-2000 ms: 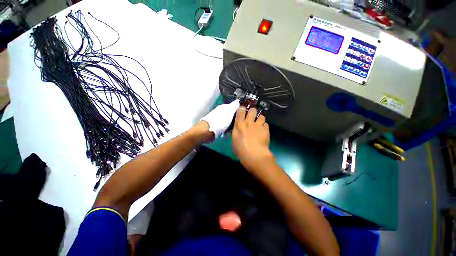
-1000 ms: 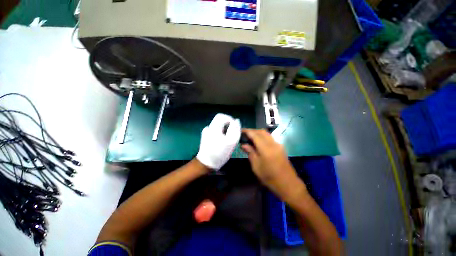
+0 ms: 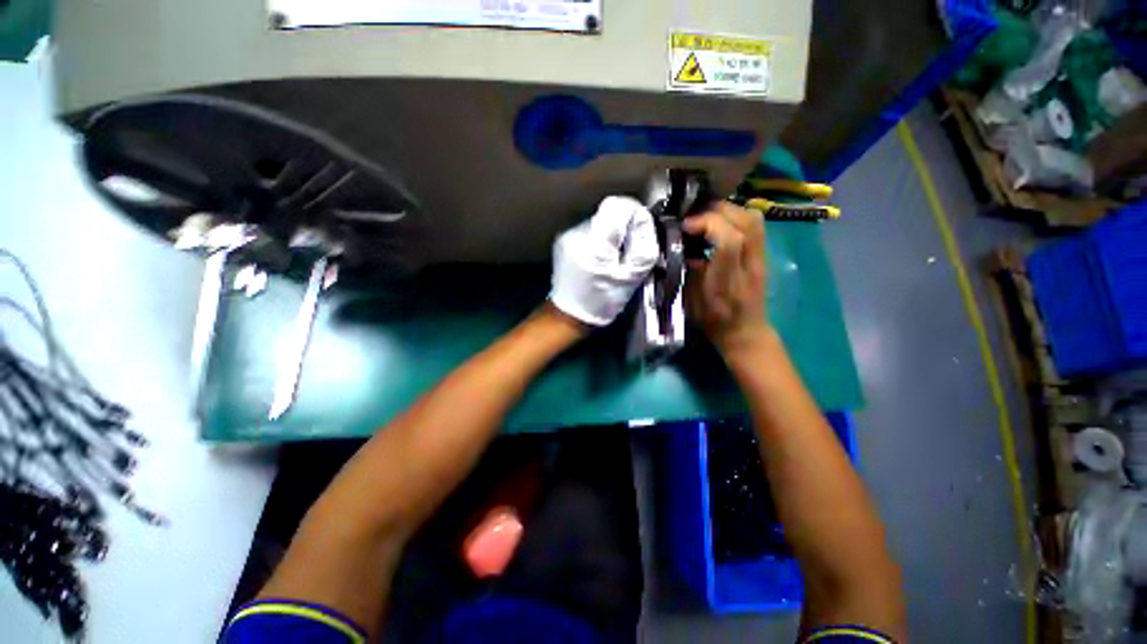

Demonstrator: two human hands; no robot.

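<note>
My left hand [image 3: 605,262], in a white glove, is closed on the left end of a black cable coil [image 3: 670,258]. My bare right hand [image 3: 730,267] grips the coil's right side with bent fingers. The coil lies across the slot of the silver twist-tie head [image 3: 663,330], between my hands. Part of the coil is hidden by my fingers. The winding disc [image 3: 258,183] is at the left, with two bare silver winding prongs [image 3: 299,342] sticking out towards me.
The beige-grey machine [image 3: 440,57] stands behind. Yellow-and-black handled cutters or pliers [image 3: 795,201] lie behind the tie head. A blue bin [image 3: 755,586] with black coils is low at right. Loose black cables [image 3: 57,428] lie on the white sheet at left.
Both hands left the winding disc with the coil, crossed to the right and are now at the tie head. The view has shifted right, and the prongs are bare.
</note>
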